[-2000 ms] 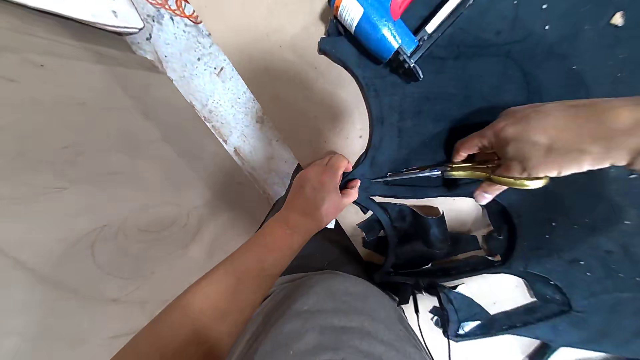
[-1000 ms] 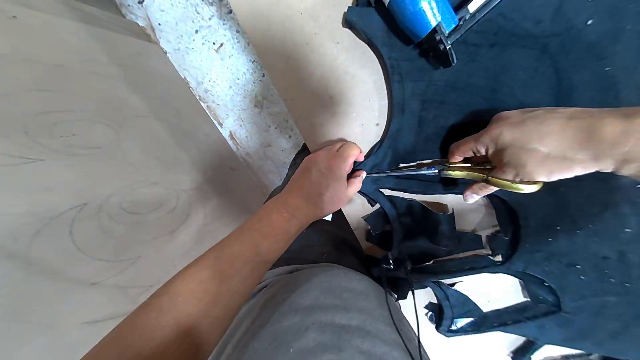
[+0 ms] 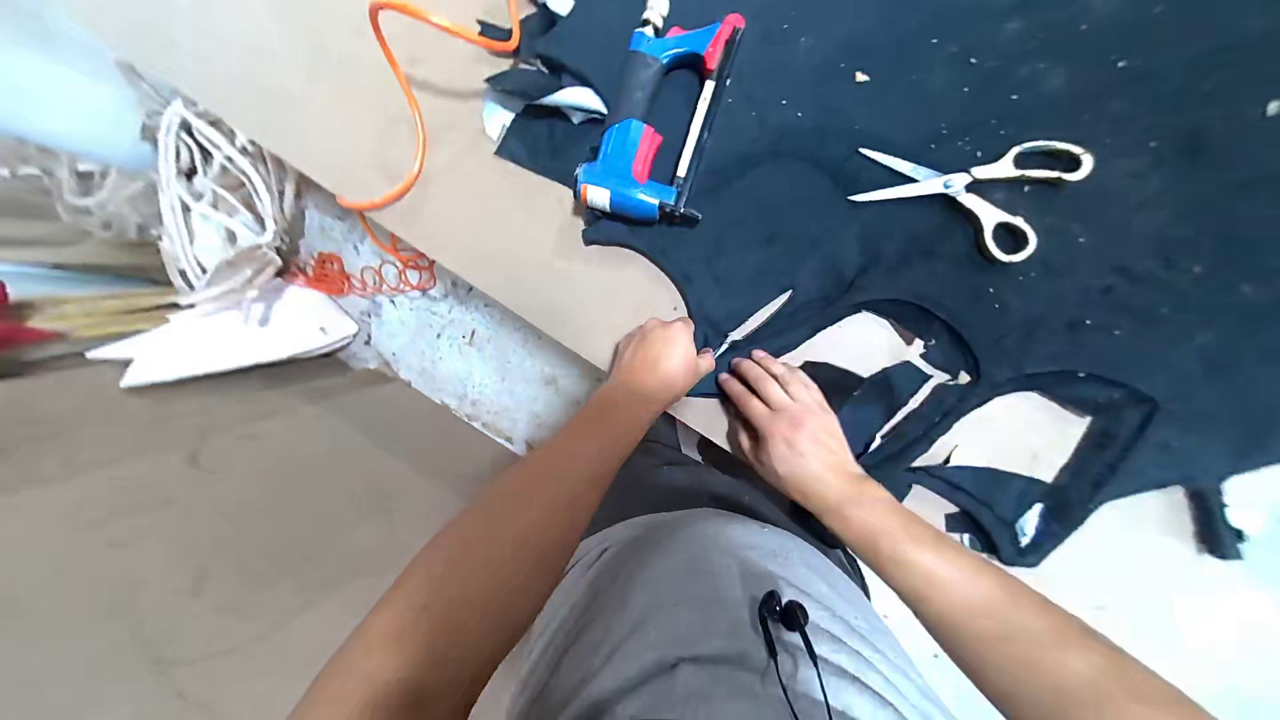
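My left hand (image 3: 660, 362) is closed on the near edge of the dark blue fabric (image 3: 1100, 290). Close beside it, my right hand (image 3: 790, 420) presses its bent fingers on the same edge; whether it pinches the cloth is hard to tell. Between the hands and just beyond them, a narrow light slit (image 3: 758, 318) shows in the fabric. The scissors (image 3: 957, 183) lie on the cloth at the upper right, blades apart and pointing left, with no hand on them. Cut-out openings with pale board showing are right of my right hand.
A blue and red pneumatic stapler (image 3: 625, 170) lies on the fabric beyond my hands. An orange air hose (image 3: 415, 130) runs over the table edge to coils at the left. Below are a white-grey beam (image 3: 480, 350), white cord (image 3: 215, 200) and pale pieces. Black earphones (image 3: 783, 610) hang at my shirt.
My right hand has let go of the scissors, which now lie on the cloth, and has moved down beside my left hand. A light slit shows in the fabric. The view has shifted and widened.
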